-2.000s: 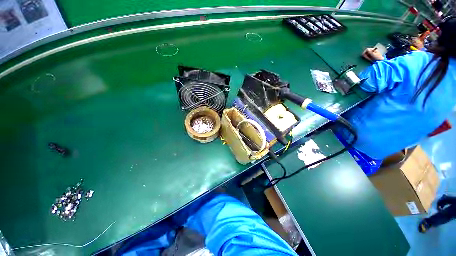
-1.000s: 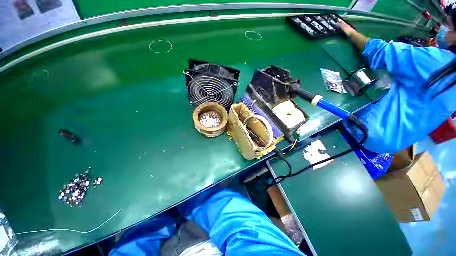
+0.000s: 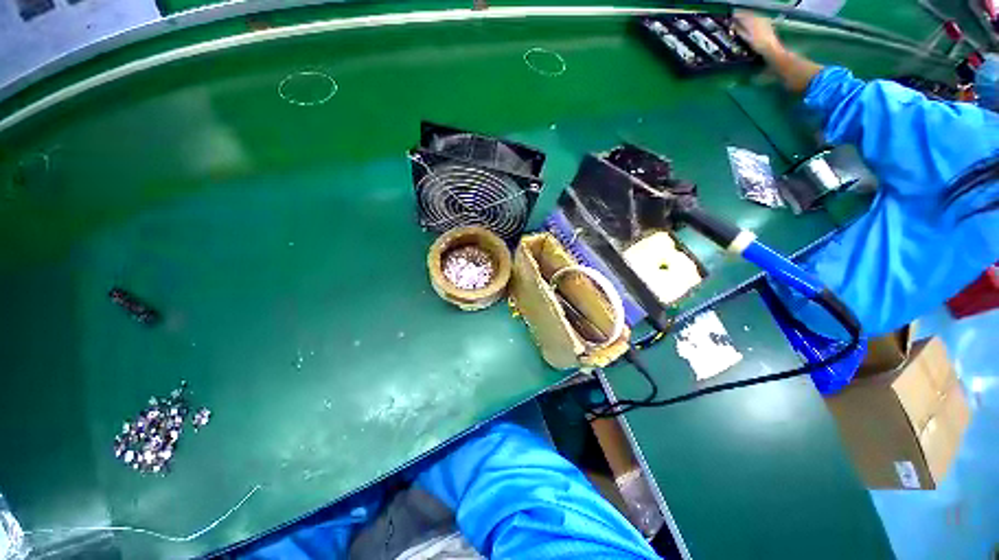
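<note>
Neither of my hands is in view; only blue sleeves or clothing show at the bottom edge. A loose pile of tiny silver and dark components [image 3: 157, 433] lies on the green bench at the left. A small dark component strip [image 3: 134, 305] lies beyond the pile. A thin pale wire [image 3: 188, 537] curves near the bench edge. A brown round tub [image 3: 469, 268] full of silvery bits stands at the middle, touching or close to an open tan cardboard box [image 3: 544, 317] with a pale ring in it.
A fume fan [image 3: 474, 191] stands behind the tub. A soldering iron [image 3: 780, 264] with a blue grip rests over the station beside a yellowish sponge [image 3: 663, 268]. Its black cable crosses the lower side table [image 3: 756, 459]. A coworker [image 3: 898, 197] reaches to a black carrier tray [image 3: 701, 44].
The coworker's arm has moved from the near work area out to the black carrier tray. The view has shifted slightly. The things on my bench have not visibly moved.
</note>
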